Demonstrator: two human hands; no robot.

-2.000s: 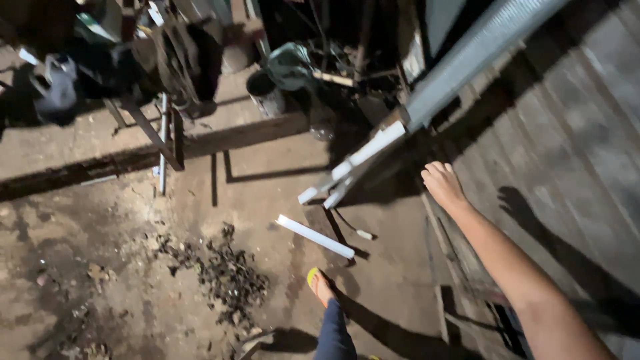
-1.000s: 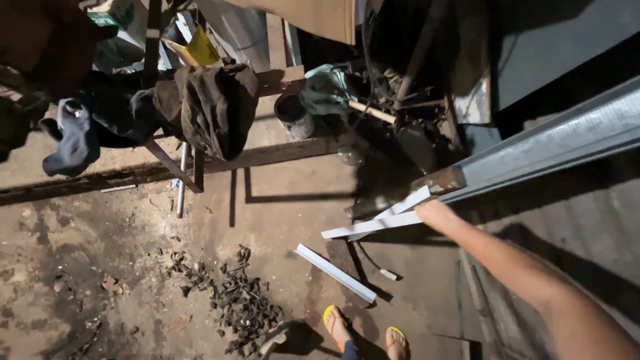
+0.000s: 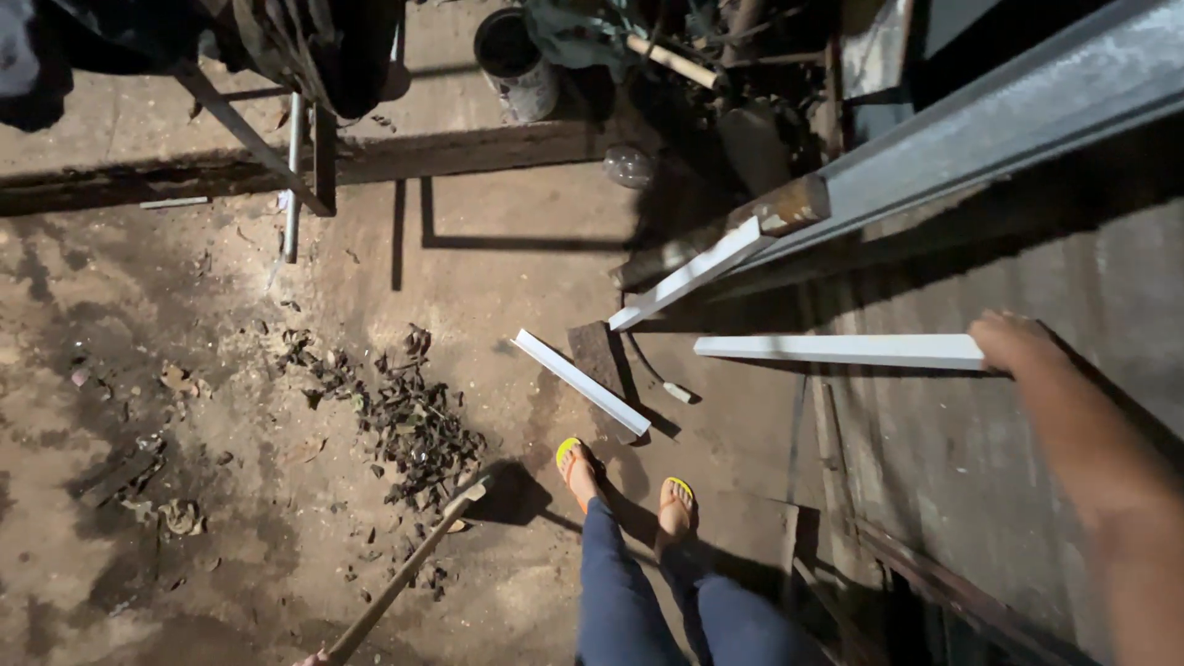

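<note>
My right hand (image 3: 1013,342) is closed around the right end of a long white strip (image 3: 837,351), held roughly level beside the wall. At the bottom edge, a small part of my left hand (image 3: 316,659) shows on a long wooden handle (image 3: 393,597), whose upper end lies by a heap of dry leaves (image 3: 412,416). A second white strip (image 3: 689,273) leans at the foot of a grey metal beam (image 3: 999,120). Another white channel strip (image 3: 583,382) lies on the ground, across a dark brick-like block (image 3: 599,359).
A paint-stained bucket (image 3: 523,79) stands on a raised concrete ledge (image 3: 462,153). Clothes (image 3: 296,46) hang at the upper left above metal legs. A short cable (image 3: 677,392) lies near my feet in yellow-soled flip-flops (image 3: 573,453). A clear plastic item (image 3: 629,166) rests by the ledge.
My right hand, empty two seconds ago, took hold of a white strip by the metal beam. It has since moved that strip away to the right. The wooden handle has come into view.
</note>
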